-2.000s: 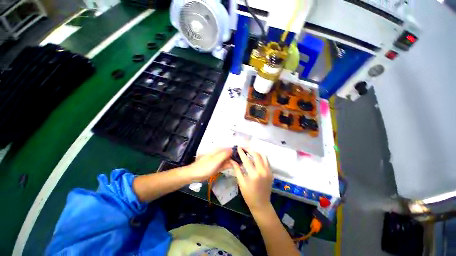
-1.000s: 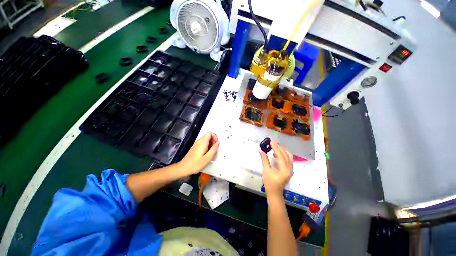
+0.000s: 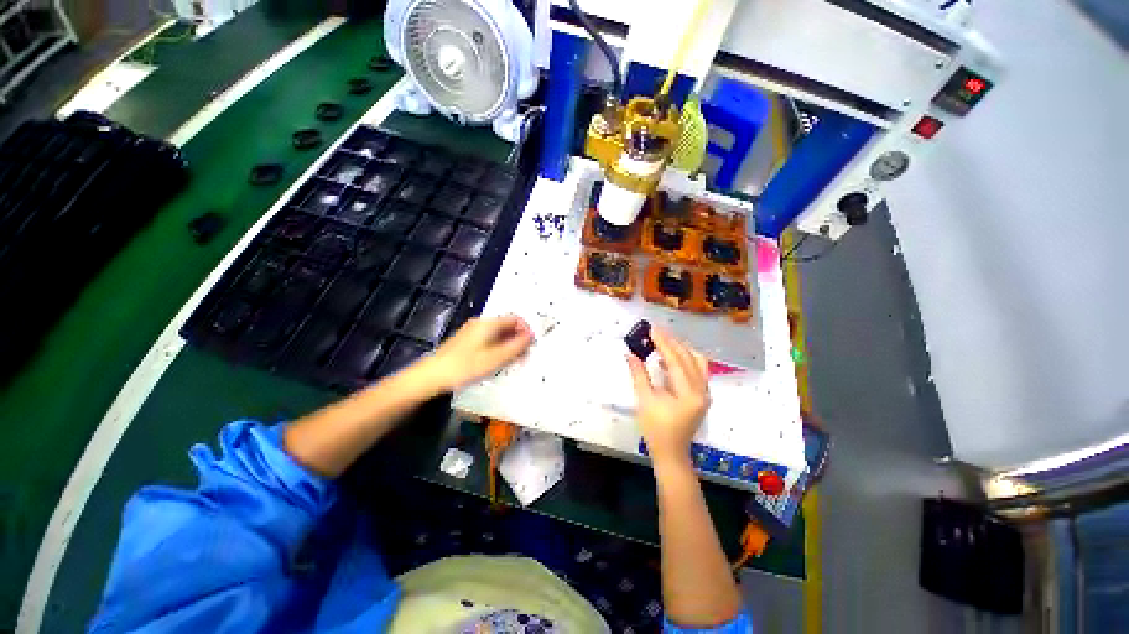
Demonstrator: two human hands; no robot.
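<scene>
My right hand (image 3: pixel 672 394) holds a small black plastic part (image 3: pixel 639 338) between thumb and fingers, above the white worktable in front of the fixture. My left hand (image 3: pixel 485 347) is over the table's left part, fingertips close together. Whether it pinches a tiny piece cannot be told. Orange-brown fixture nests (image 3: pixel 670 284) stand in rows on a grey base plate (image 3: pixel 706 336), several with black parts in them. Tiny black components (image 3: pixel 550 224) lie in a loose heap left of the plate.
The brass and white press head (image 3: pixel 629 173) stands over the back-left nests. A black blister tray (image 3: pixel 359 248) lies left of the table, a white fan (image 3: pixel 461 60) behind it. Stacked trays (image 3: pixel 81 235) and several black parts lie on the green belt. A red button (image 3: pixel 770 482) is on the front edge.
Two seconds ago both hands were together at the black part. They are now apart, the part in my right hand. Since one second ago, both hands have shifted only slightly, along with the view.
</scene>
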